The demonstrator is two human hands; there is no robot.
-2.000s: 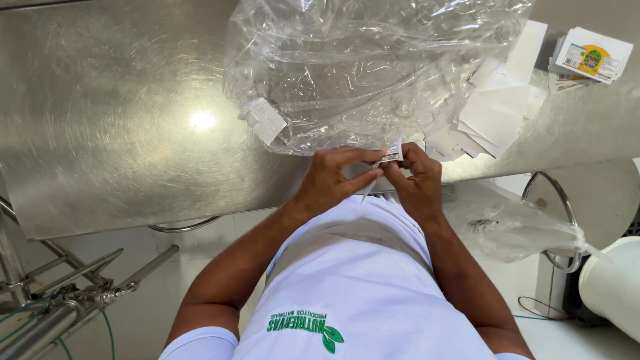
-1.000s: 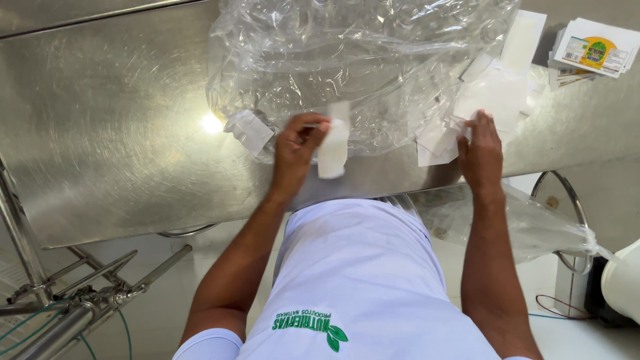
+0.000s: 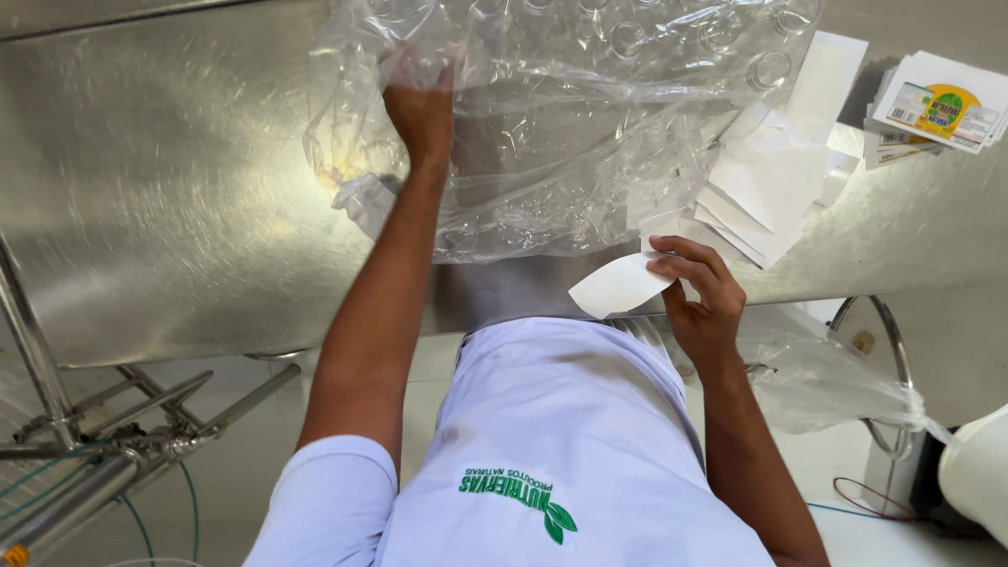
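Note:
My left hand [image 3: 421,102] reaches to the far side, at or inside a clear plastic bag [image 3: 551,150] with several clear round-mouthed containers [image 3: 628,39] in its far part. Film and blur cover the fingers, so what they hold is unclear. Near the table's front edge, my right hand [image 3: 701,295] pinches a curled piece of white paper [image 3: 622,285] between thumb and fingers. Just beyond it lies a loose pile of white paper pieces [image 3: 760,185], partly against the bag.
A stack of printed labels [image 3: 937,102] lies at the far right of the steel table [image 3: 157,189]. Crumpled white paper [image 3: 366,203] sits by the bag's left edge. Metal tubing [image 3: 118,441] stands below left; a tied plastic bag [image 3: 827,378] and a white container [image 3: 976,472] are below right.
My left hand, which held a white strip near the table's front, has moved away to the bag. My right hand has come back from the paper pile with a white piece in it.

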